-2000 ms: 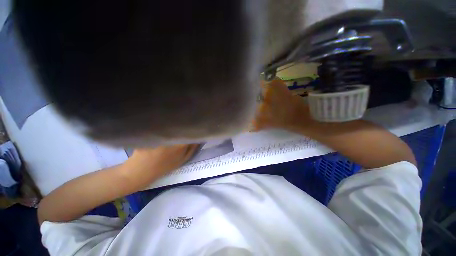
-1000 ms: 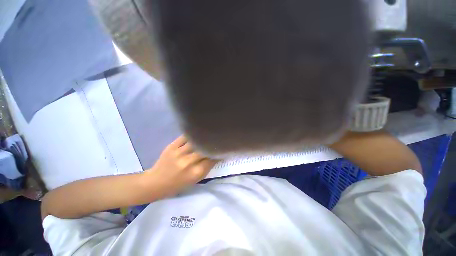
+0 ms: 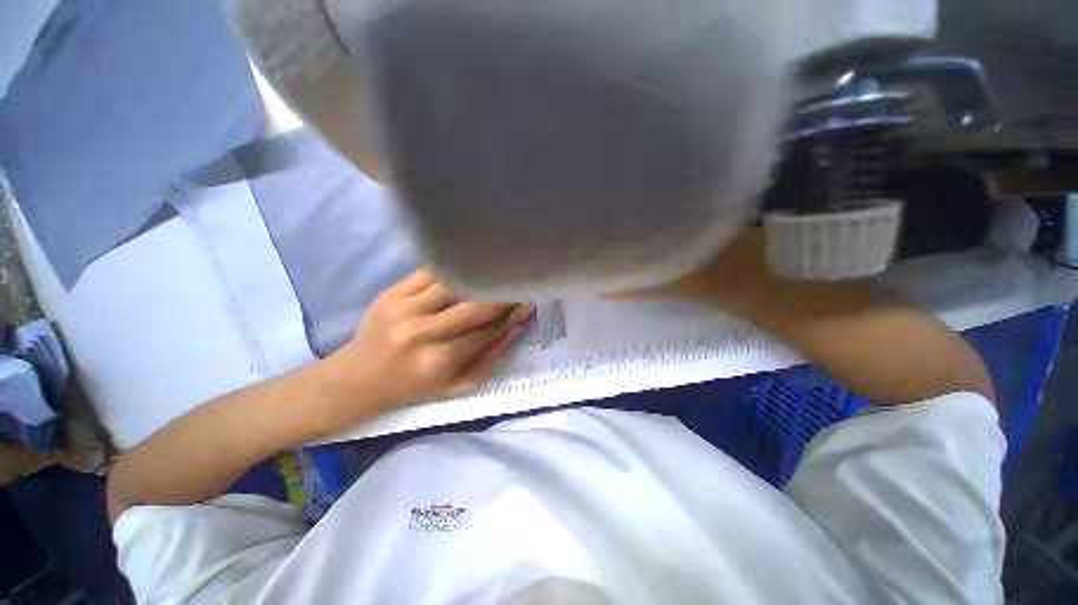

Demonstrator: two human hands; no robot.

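A grey fabric panel (image 3: 337,231) with a pale band (image 3: 242,266) along its left side lies on the white table, left of the sewing machine. My left hand (image 3: 426,340) is at the panel's right edge, with fingertips pinched on a small grey piece of cloth (image 3: 549,324) that pokes out to their right. The off-white machine head (image 3: 567,142) is close and blurred and hides the needle area. My right hand is mostly hidden behind the machine head; its wrist side (image 3: 709,278) shows, and its fingers cannot be made out.
More blue-grey panels (image 3: 118,130) lie at the upper left. A white ribbed tension dial (image 3: 832,240) juts out at the right, with a dark fabric pile (image 3: 946,215) behind it. A ruler scale (image 3: 627,365) runs along the front edge. Blue baskets (image 3: 804,414) sit below.
The view has shifted, so the machine head covers less of the left hand. The left hand has moved slightly up, and the small grey cloth now shows at its fingertips. The right hand stays mostly hidden.
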